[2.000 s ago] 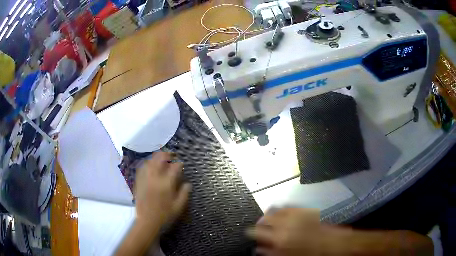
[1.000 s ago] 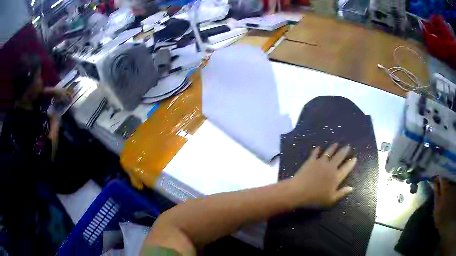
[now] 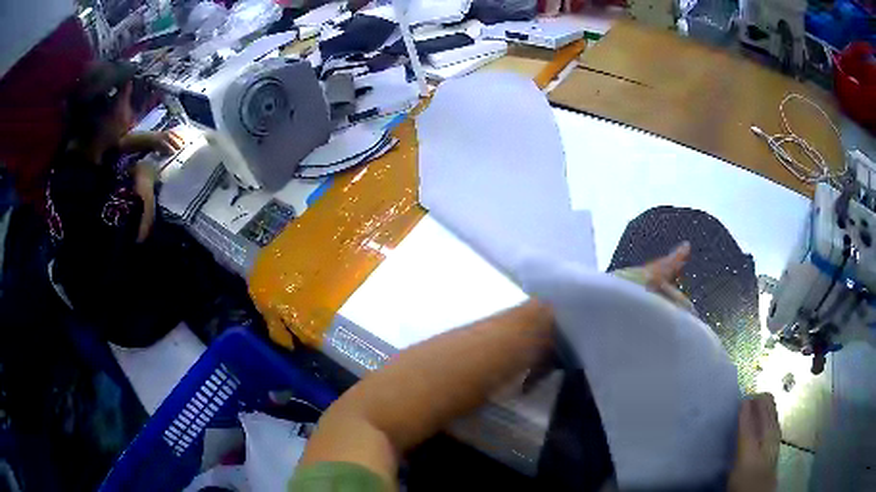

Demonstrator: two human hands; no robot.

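Observation:
A pale, rounded panel (image 3: 653,384) is raised and curved over my left forearm, with a dark part hanging below its left side. My left hand (image 3: 668,274) is partly hidden behind it, its visible fingers over a dark textured panel (image 3: 687,231) on the table; its grip is unclear. My right hand (image 3: 757,437) is at the pale panel's lower right edge and holds it. Another pale panel (image 3: 495,144) lies flat to the left, over the orange tape's edge. The sewing machine head (image 3: 831,259) is at the right edge.
The white table (image 3: 423,298) has orange-brown tape (image 3: 336,240) at its left end and brown board (image 3: 672,86) behind. A blue plastic basket (image 3: 216,404) holding pale pieces is below left. A person (image 3: 101,202) sits beside another machine (image 3: 255,115) on the left. A white cable lies on the board.
The pale rounded panel is now raised over my left arm and covers much of the dark panel. My right hand has moved left from beside the machine. The view has shifted slightly left.

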